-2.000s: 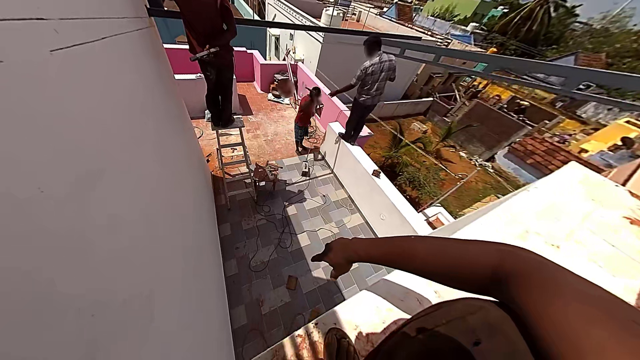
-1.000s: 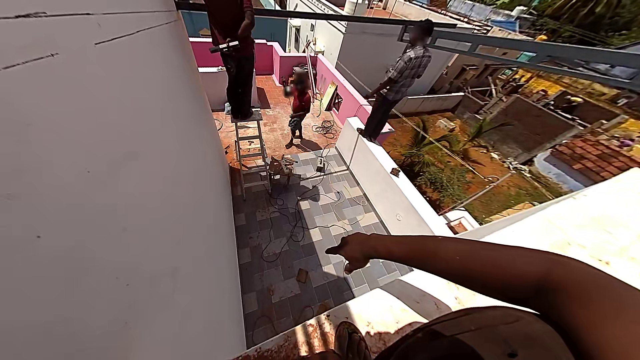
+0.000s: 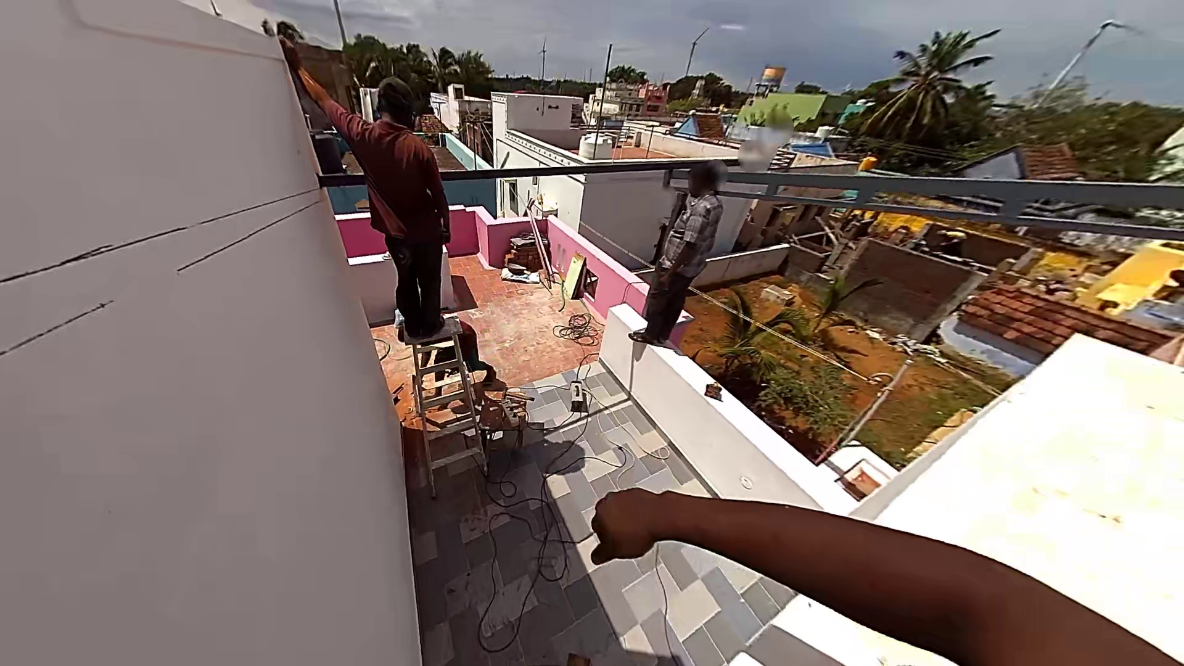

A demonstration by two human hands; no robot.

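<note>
My right hand point(image 3: 631, 525) is stretched out over the tiled terrace floor point(image 3: 680, 578), fingers curled in and no object visible in it. My left hand is out of view. Left of centre, a person in a dark red shirt point(image 3: 400, 180) stands on top of a metal stepladder point(image 3: 449, 407), one arm raised against the white wall point(image 3: 203, 388). Another person in a checked shirt point(image 3: 689, 231) stands on the white parapet point(image 3: 680, 398). A metal frame point(image 3: 925, 196) spans the view behind them. Someone crouches partly hidden behind the ladder.
Black cables point(image 3: 546, 518) lie loose across the tiles, running near a small box point(image 3: 578, 396). A coil of cable point(image 3: 578, 328) rests on the red brick floor. Pink low walls point(image 3: 606, 277) edge the far terrace. Beyond the parapet lies a lower yard point(image 3: 805, 370) with plants.
The view has tilted up. The person on the ladder now reaches up to the wall. The person in red who stood on the brick floor no longer shows there. My right hand's fingers look more curled.
</note>
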